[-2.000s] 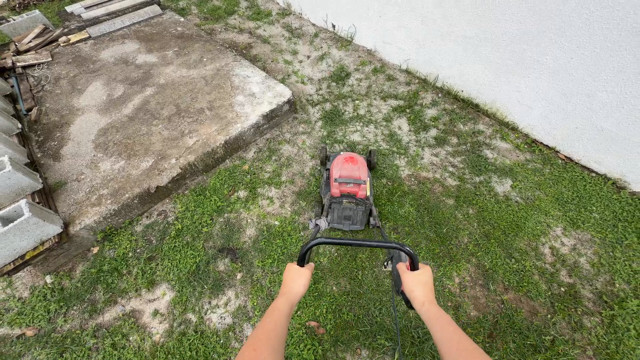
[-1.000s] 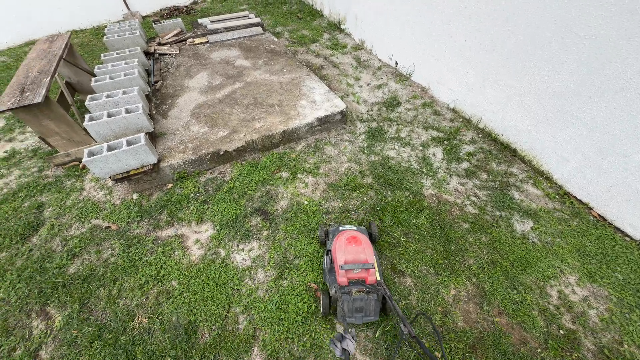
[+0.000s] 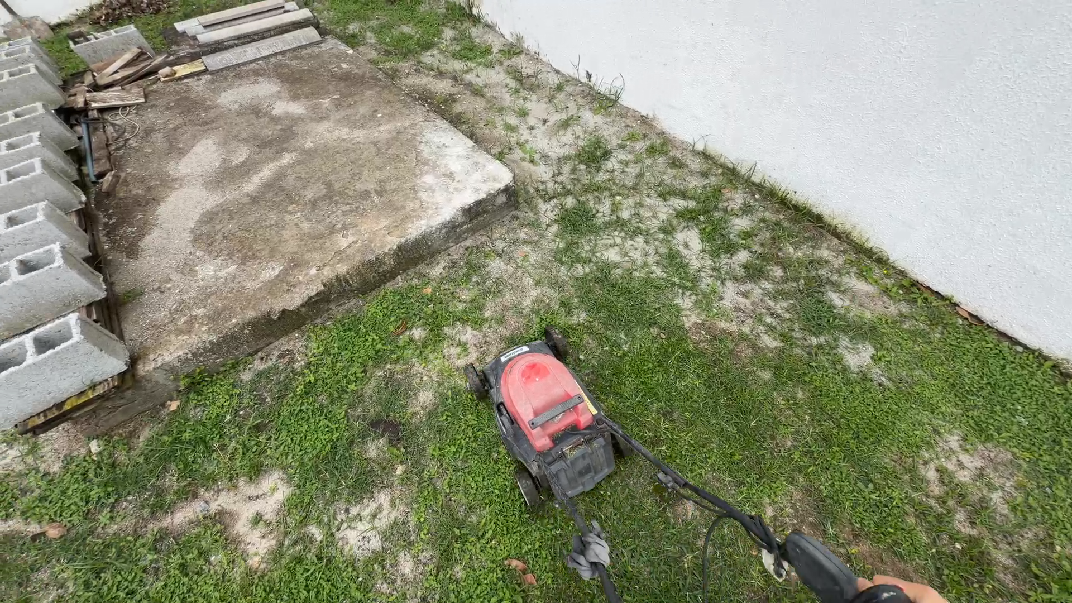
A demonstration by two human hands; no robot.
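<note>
A red and black lawn mower (image 3: pixel 548 406) stands on patchy grass near the middle of the view, its front angled toward the upper left. Its black handle tubes run down to the lower right, with a cable along the right one and a grey cloth (image 3: pixel 589 550) tied on the left one. At the bottom edge, part of my right hand (image 3: pixel 900 589) shows at the handle beside the black switch box (image 3: pixel 821 568); most of it is cut off by the frame, so its grip is unclear. My left hand is out of view.
A raised concrete slab (image 3: pixel 310 184) lies ahead and to the left, with its edge near the mower. Hollow concrete blocks (image 3: pixel 54 364) line its left side. Scrap wood (image 3: pixel 121 75) and planks (image 3: pixel 260 46) lie at its far end. A white wall (image 3: pixel 837 126) borders the grass on the right.
Two seconds ago both hands held the handle bar, and the mower pointed straight ahead. Now the mower is angled left, the handle swings to the lower right, and my left hand has left view.
</note>
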